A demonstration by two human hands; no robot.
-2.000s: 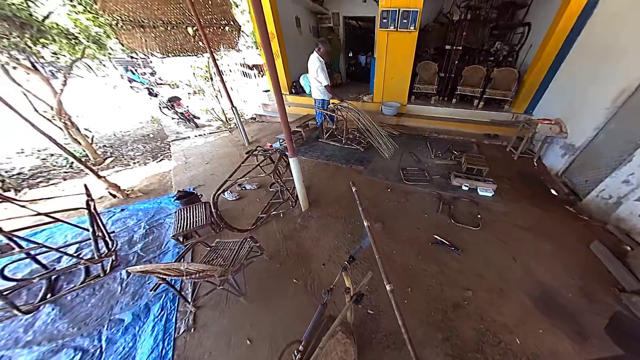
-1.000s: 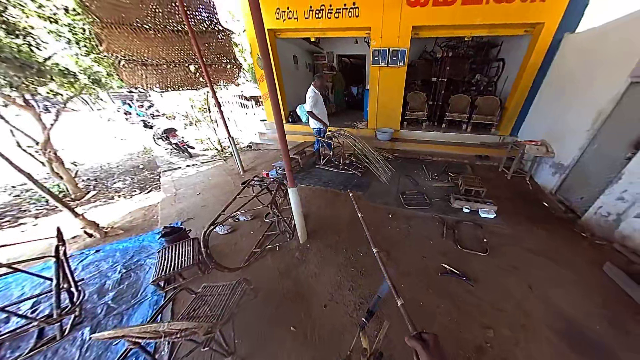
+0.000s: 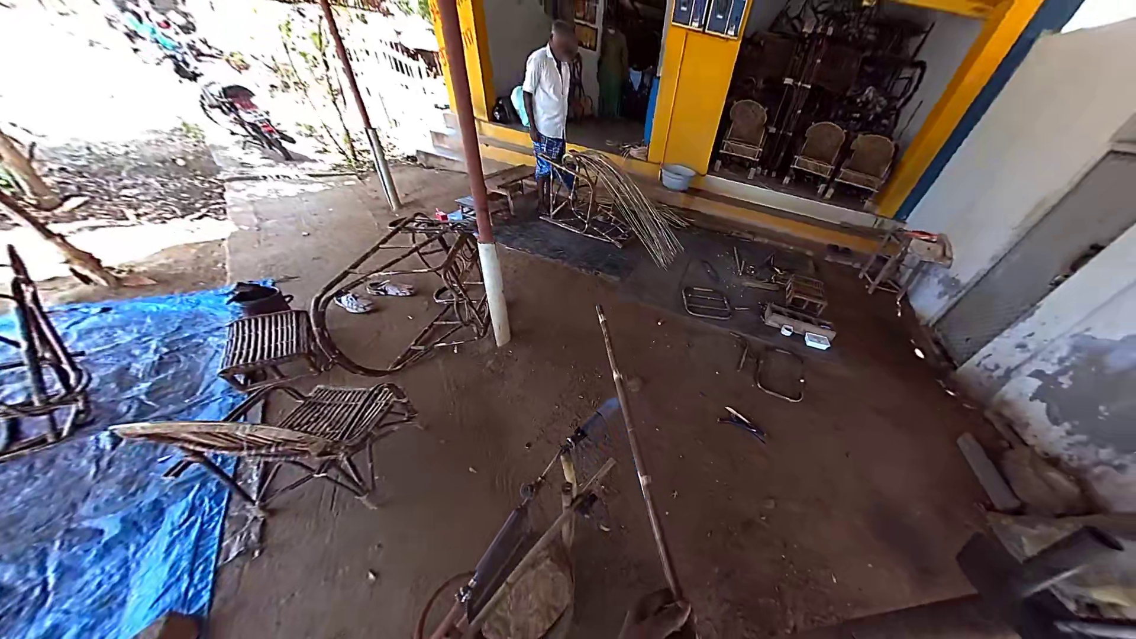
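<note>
At the bottom of the head view, my right hand is partly visible, dark and blurred, closed around the lower end of a long jointed cane pole. The pole slants up and slightly left over the dirt floor. My left hand is not in view. Left of the pole stands a small stand of tied sticks with a gas torch-like metal tube and a stone at its base. What the tube is cannot be told for sure.
A red and white post stands ahead. Cane chair, slatted stool and bent cane frame lie left, by a blue tarp. A person stands beside a bundle of canes. Tools lie right.
My right hand, out of view two seconds ago, appears on the pole's lower end one second ago and is still there. The view has tilted down since one second ago.
</note>
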